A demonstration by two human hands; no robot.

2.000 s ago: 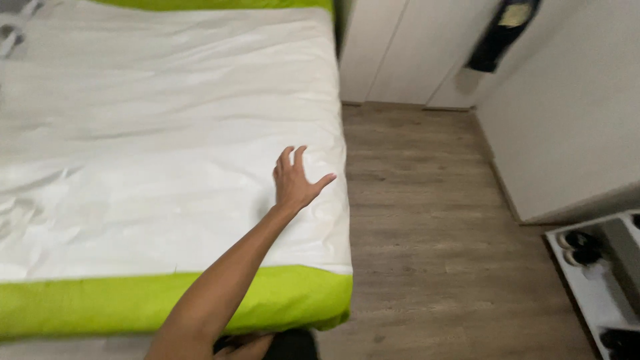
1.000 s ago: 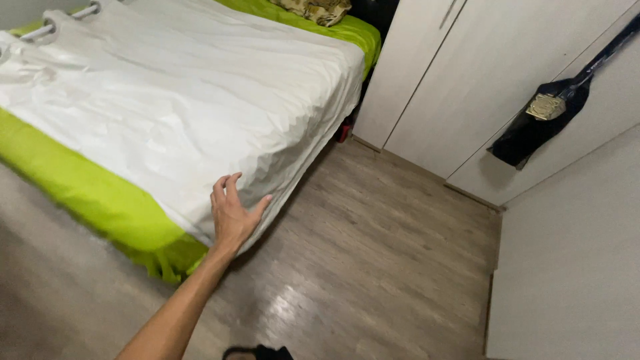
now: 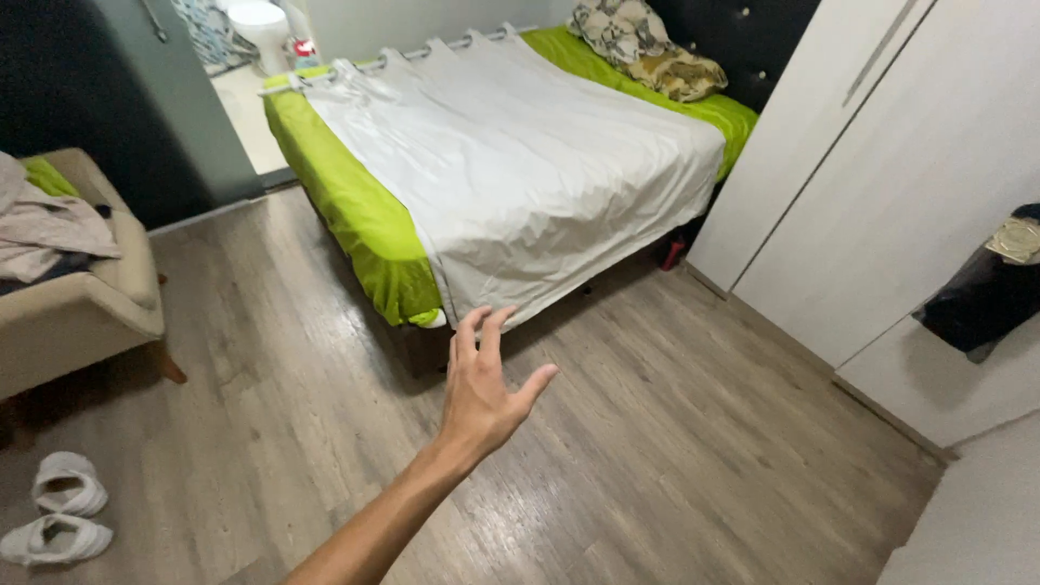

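My left hand (image 3: pixel 483 394) reaches up from the bottom of the view with fingers spread, holding nothing. Its fingertips overlap the near lower corner of a white curtain (image 3: pixel 520 154) in the picture; whether they touch it, I cannot tell. The curtain lies across a bed with a lime-green sheet (image 3: pixel 349 195) and hangs over the bed's near right side. A rod (image 3: pixel 370 65) runs through the loops along its far left edge. Green sheet shows at the foot and head of the bed. My right hand is out of view.
A beige armchair (image 3: pixel 89 305) with clothes stands at left, with white shoes (image 3: pixel 69 496) on the wood floor (image 3: pixel 609 487) below it. A pale wardrobe (image 3: pixel 845 203) with a dark hanging item (image 3: pixel 975 301) is at right. Patterned pillows (image 3: pixel 634 41) lie at the bed's head.
My left hand was over the curtain two seconds ago and now appears in front of the bed's near corner, still with fingers spread. The view has swung and backed away from the bed.
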